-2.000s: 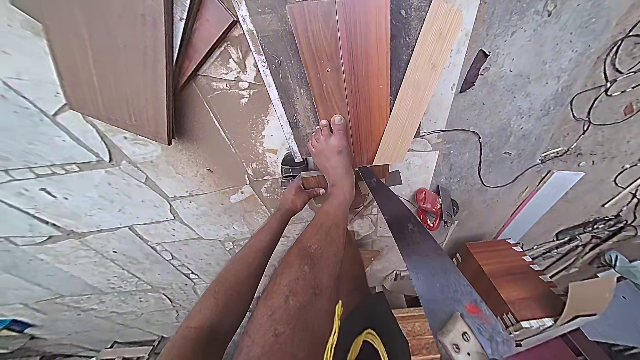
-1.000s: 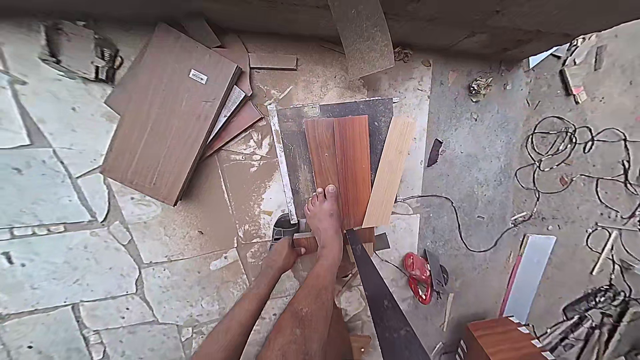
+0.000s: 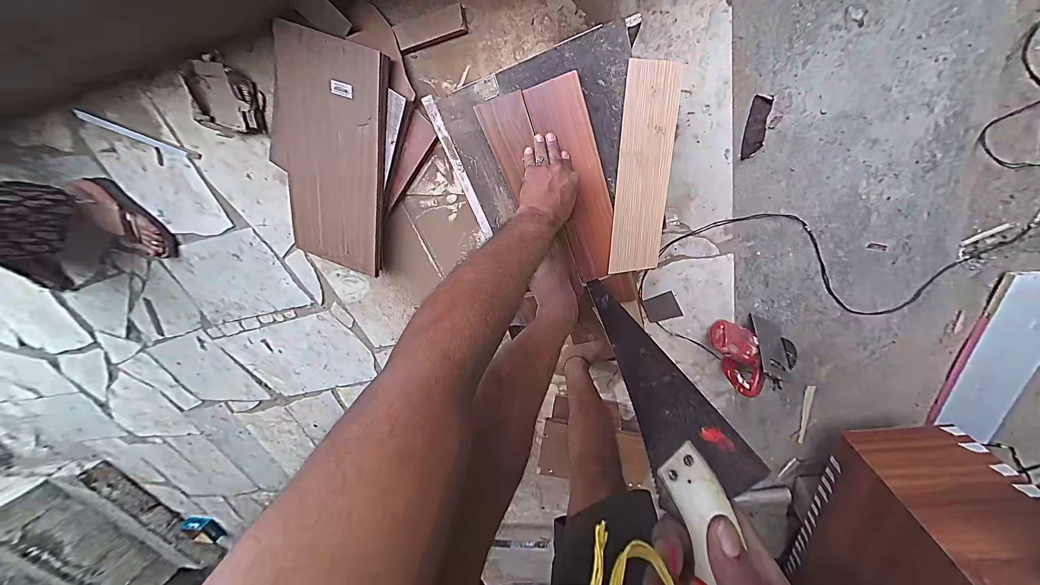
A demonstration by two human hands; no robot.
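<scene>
My left hand (image 3: 549, 185) lies flat, fingers spread a little, on a reddish-brown wood panel (image 3: 578, 138) with a dark seam line. The panel rests on a dark board (image 3: 597, 61), with a light wood strip (image 3: 646, 162) at its right. At the bottom right my right hand (image 3: 727, 540) grips the pale handle of a handsaw (image 3: 678, 390). The saw's narrow tip touches or nearly touches the panel's lower edge. My foot, beneath my left forearm, is mostly hidden.
Brown boards (image 3: 329, 154) are stacked at the upper left. A person's sandalled foot (image 3: 134, 219) stands at the left. A red power tool (image 3: 738, 353) and a black cable (image 3: 821, 260) lie right of the saw. A brown wooden box (image 3: 951, 496) sits at the lower right.
My left hand has moved from beside my foot at the panel's lower end up onto the panel's face. Another person's foot now shows at the left. The view has turned and shifted.
</scene>
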